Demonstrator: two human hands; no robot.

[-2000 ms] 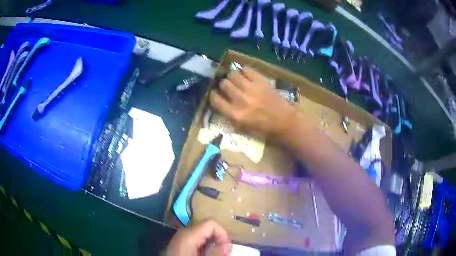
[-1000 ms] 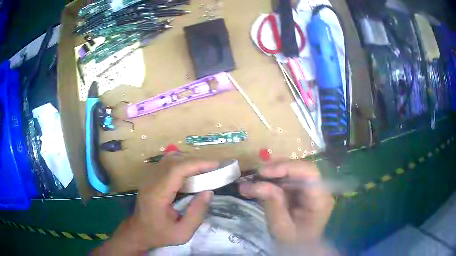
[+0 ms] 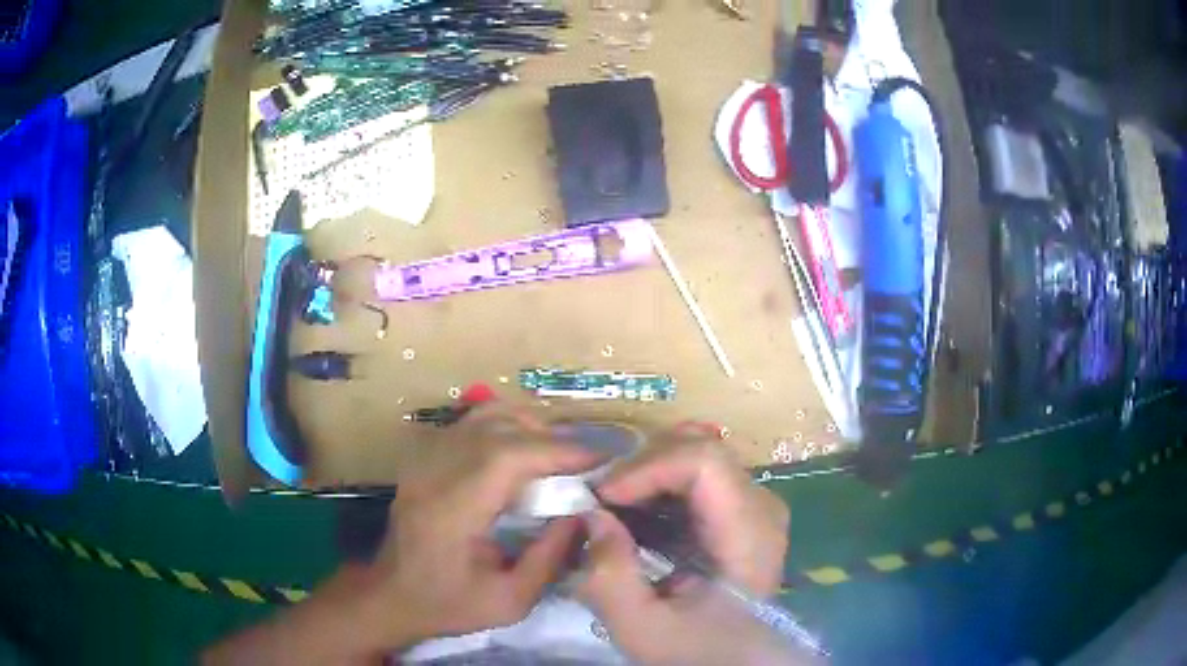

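My left hand [image 3: 475,527] and my right hand [image 3: 690,533] are close together at the bottom centre, over the tray's near edge. My left hand holds a pale white roll or band [image 3: 560,496], blurred and partly covered by fingers. My right fingers are at the roll; a thin clear object [image 3: 768,615] runs from this hand to the lower right, perhaps a pen. A green circuit board [image 3: 599,384] lies just beyond my hands. A pink handle shell [image 3: 514,260] lies open behind it. A teal-and-black handle [image 3: 270,364] lies at the left side of the tray.
The cardboard tray [image 3: 224,260] also holds a black block [image 3: 607,150], piled green boards [image 3: 378,78], red-handled scissors [image 3: 759,138], a blue tool [image 3: 890,221], a thin white stick [image 3: 694,299] and a perforated sheet [image 3: 391,169]. A blue bin [image 3: 39,325] stands left.
My hands have come together at the roll, with the right fingers now touching or overlapping it. The view has shifted, so the tray items appear further right.
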